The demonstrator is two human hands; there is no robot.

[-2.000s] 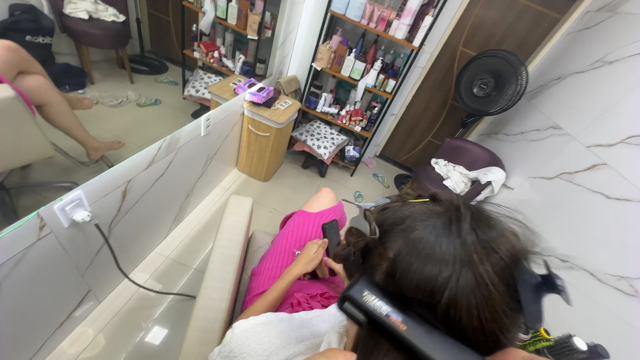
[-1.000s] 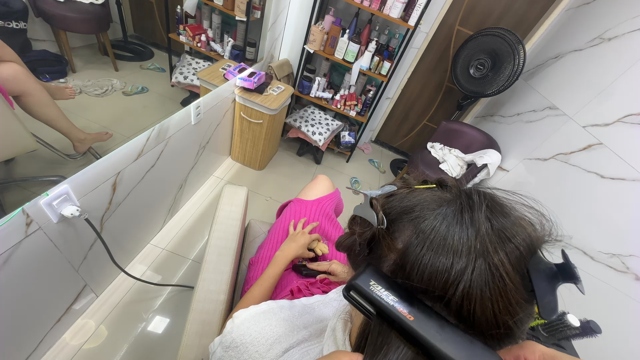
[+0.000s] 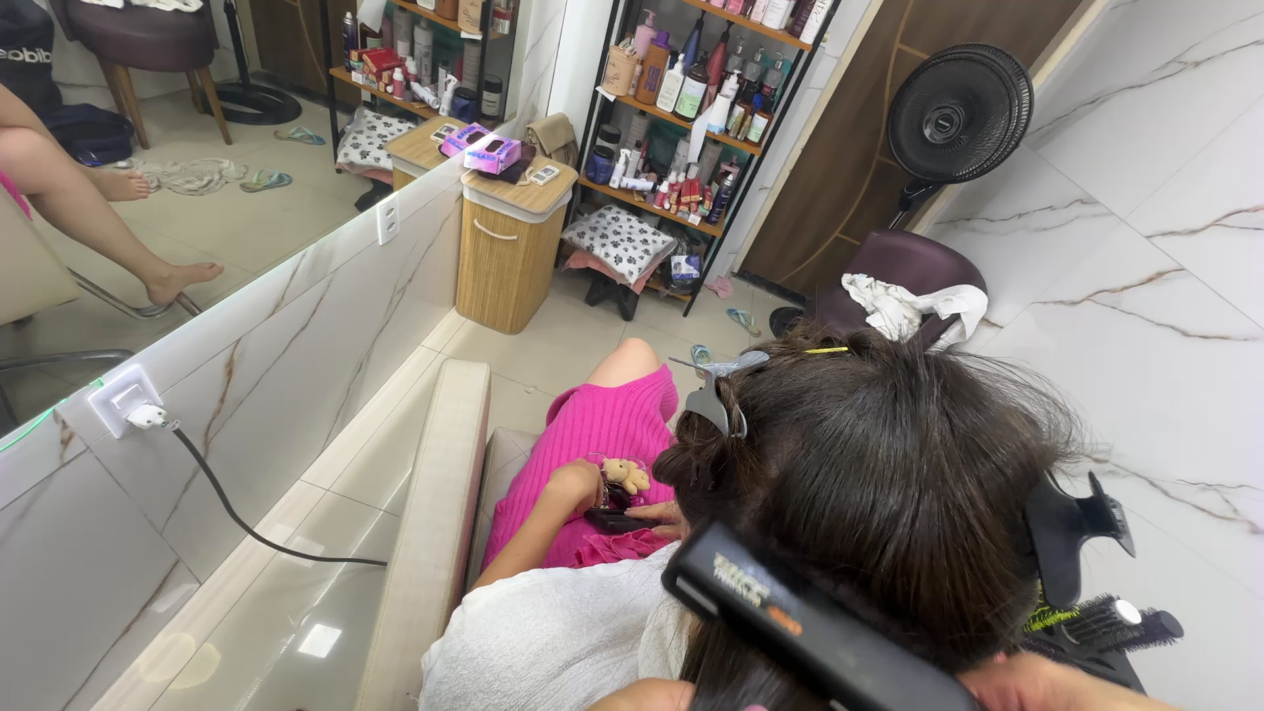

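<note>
A black hair straightener (image 3: 790, 612) lies slantwise across the lower back of a seated person's dark hair (image 3: 889, 454). My right hand (image 3: 1057, 683), cut off by the bottom edge, is closed on the straightener's right end. Beside a lock of hair under the straightener is my left hand (image 3: 647, 695); only part of it shows, and its grip is hidden. A grey claw clip (image 3: 726, 390) pins hair at the left of the head, a black claw clip (image 3: 1071, 533) at the right. White towel (image 3: 553, 632) covers the person's shoulders.
The chair's pale armrest (image 3: 430, 533) stands left of the person, whose hands hold a dark phone (image 3: 622, 521) and a small bear charm (image 3: 625, 475). Round brushes (image 3: 1106, 622) are at the lower right. A power cord (image 3: 247, 523) runs from the wall socket (image 3: 125, 400). A fan (image 3: 958, 114) stands behind.
The straightener has moved slightly down along the hair since the earliest frame. The seated person's hands have shifted on the lap, and the phone, upright before, is now held low.
</note>
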